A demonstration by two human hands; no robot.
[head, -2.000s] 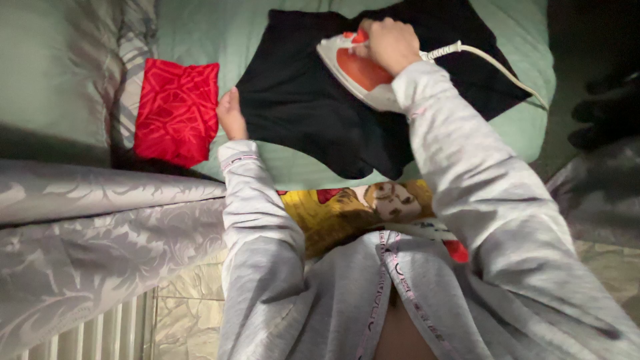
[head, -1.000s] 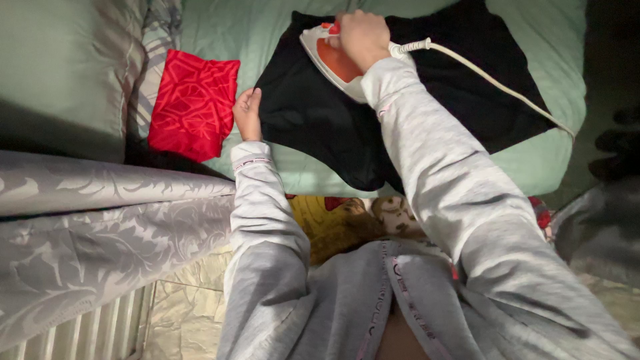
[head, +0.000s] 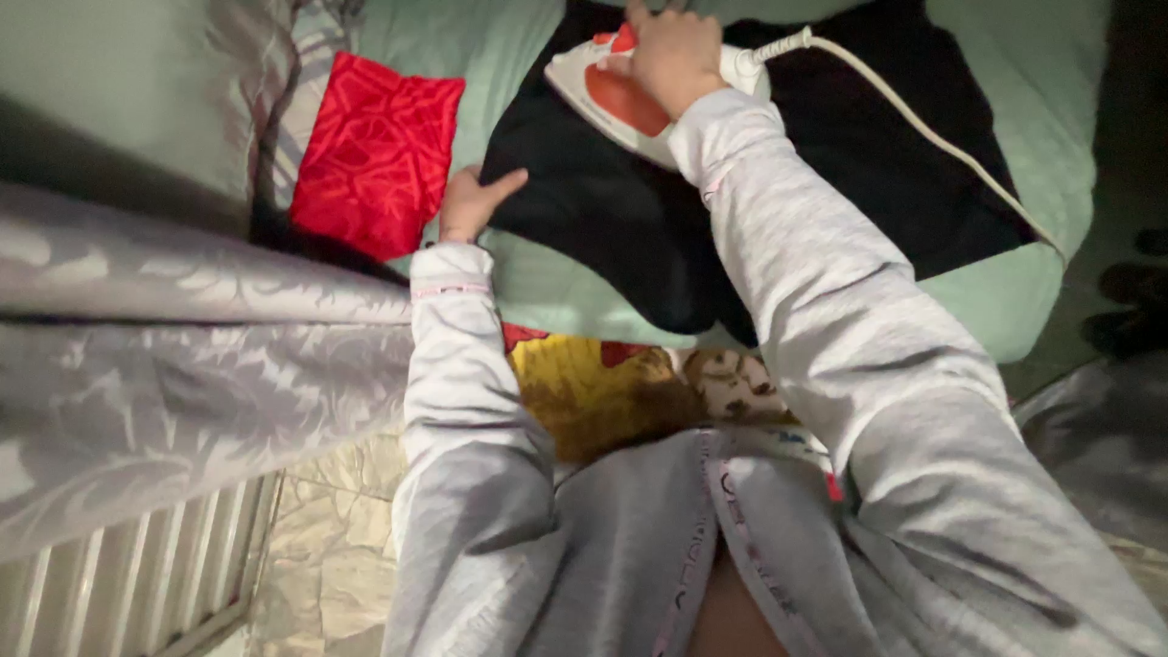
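Black fabric shorts (head: pixel 620 219) lie spread flat over a pale green sheet (head: pixel 566 287). My right hand (head: pixel 673 55) grips the handle of a white and orange clothes iron (head: pixel 584 87), whose soleplate faces down on the upper part of the shorts. From the iron's heel a white cord (head: pixel 922 123) runs to the right across the black cloth. My left hand (head: pixel 476 203) rests at the left edge of the shorts, thumb apart and lying on the fabric; whether its fingers pinch the edge is hidden. Beside it on the left is a folded red patterned cloth (head: pixel 379 160).
A grey patterned curtain (head: pixel 201 392) hangs at the left, above a white radiator (head: pixel 137 584). Green-grey bedding (head: pixel 119 91) fills the upper left corner. A yellow and red printed fabric (head: pixel 593 392) shows below the sheet's near edge. Dark objects (head: pixel 1131 301) are at the far right.
My left hand, earlier closed at the edge of the shorts, now has its thumb spread over the cloth. The iron stays in my right hand on the upper part of the shorts.
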